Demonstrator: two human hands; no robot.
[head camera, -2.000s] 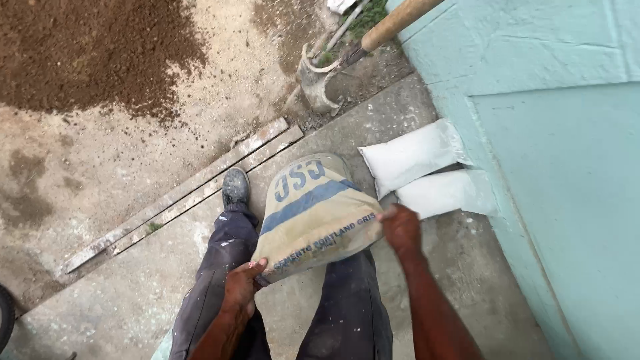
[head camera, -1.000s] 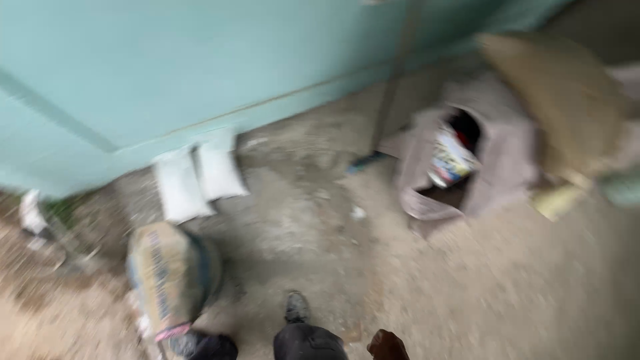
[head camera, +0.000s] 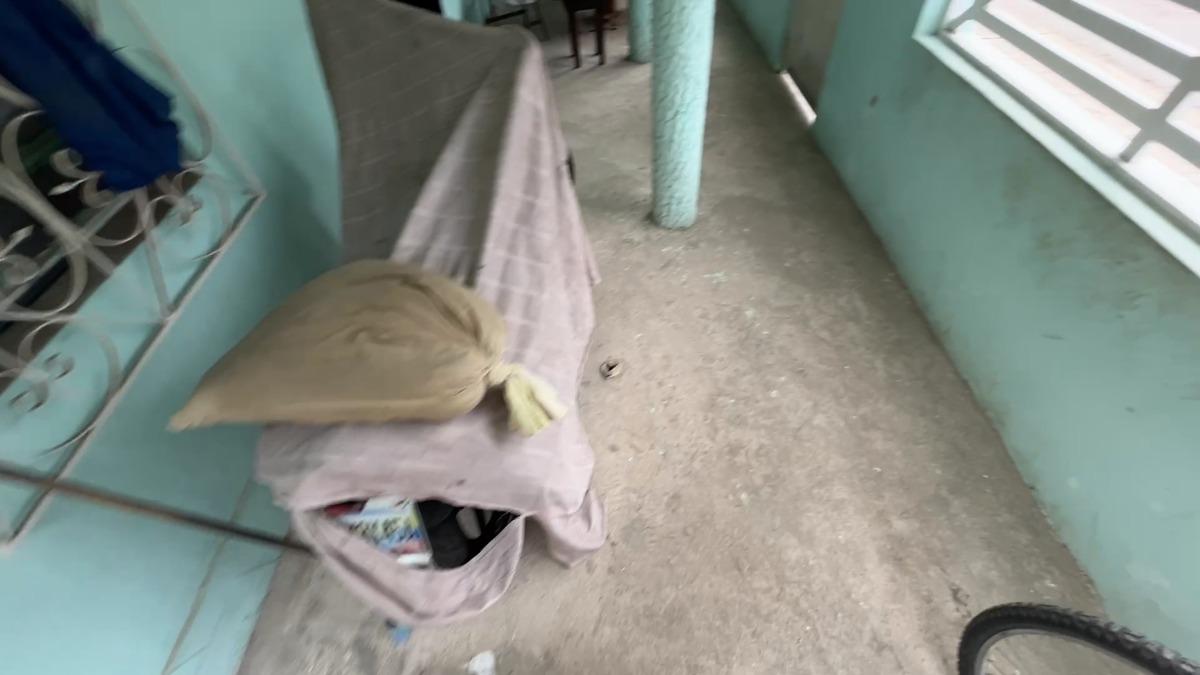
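Observation:
Neither my left hand nor my right hand shows in the head view now. A full tan cloth sack (head camera: 356, 352), tied at its neck with pale yellow material (head camera: 530, 398), lies on a pinkish-grey cloth (head camera: 511, 464). That cloth drapes over something tall and bulky beside the wall. Near the floor its folds gape around a colourful printed package (head camera: 389, 527) and dark items (head camera: 450, 534). What the cloth covers is mostly hidden.
A turquoise pillar (head camera: 682, 112) rises from the concrete floor (head camera: 731, 450). At left, blue fabric (head camera: 103, 103) hangs over a scrolled metal grille (head camera: 155, 244), with a thin pole (head camera: 169, 514) below. A bicycle tire (head camera: 1041, 619) is at lower right, beside the turquoise wall (head camera: 1022, 309).
The view has swung far, from the ground at my feet to the passage. Two seconds ago both my hands held a cement sack; that sack and my hands are now out of view.

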